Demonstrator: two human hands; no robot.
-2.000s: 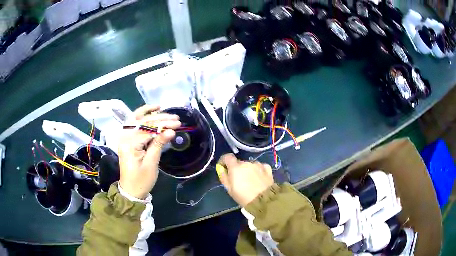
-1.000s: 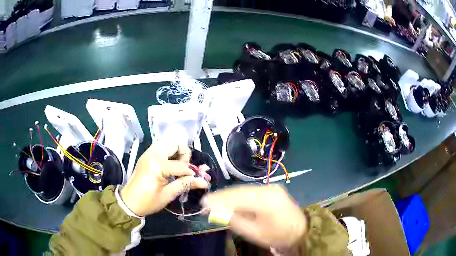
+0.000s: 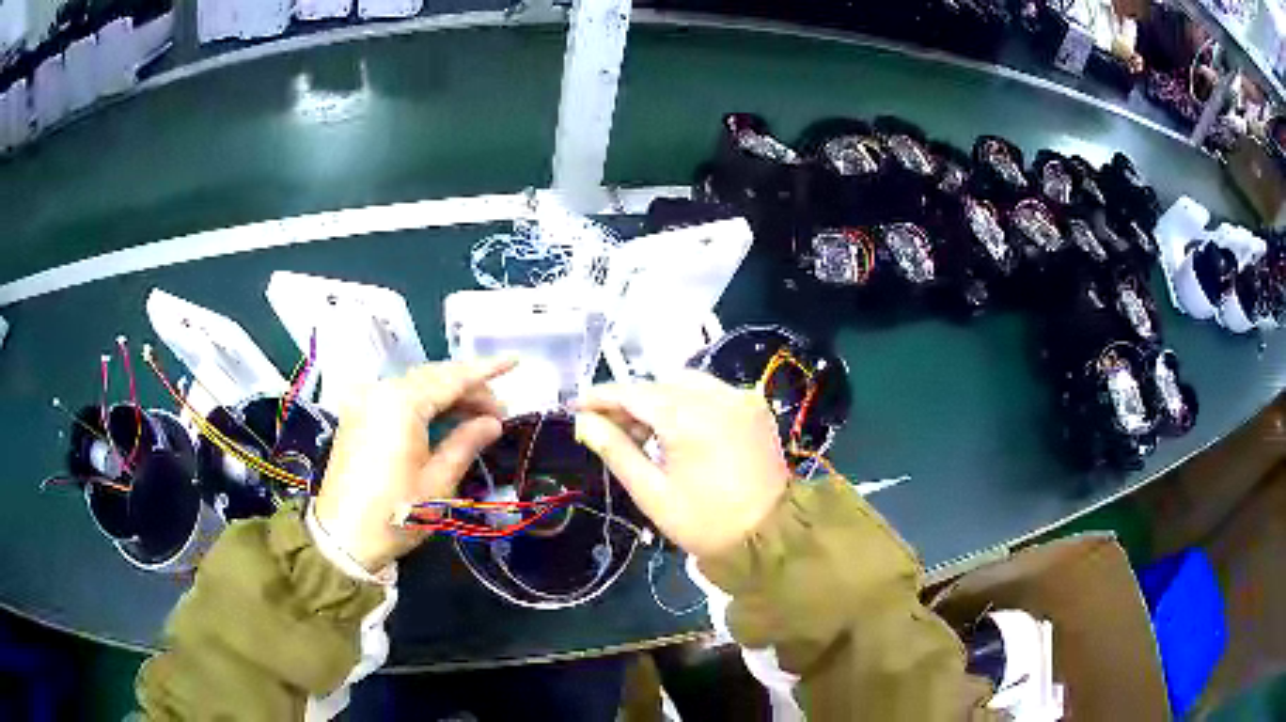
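Note:
The middle white camera housing (image 3: 546,600) stands open side up below both hands, its black inside partly covered. A red, blue and yellow wire harness (image 3: 487,519) crosses its opening, with its plugged end against the heel of my left hand. My left hand (image 3: 409,459) is at the housing's left, fingers bent over its back edge; whether they grip anything is unclear. My right hand (image 3: 698,459) is at the right, thumb and fingertips pinched on a thin white cable (image 3: 608,508) that runs down into the opening. The fingertip ends are small and partly blurred.
Wired housings stand at the left (image 3: 155,529) and behind my right hand (image 3: 832,381). White brackets (image 3: 677,275) and tangled white cables (image 3: 543,247) lie behind. Many black camera modules (image 3: 987,233) cover the right of the bench. A carton (image 3: 1086,621) is at lower right.
My right hand has come off the near side of the housing and moved up to its back right edge. My left hand has shifted left. The harness now lies visible across the opening.

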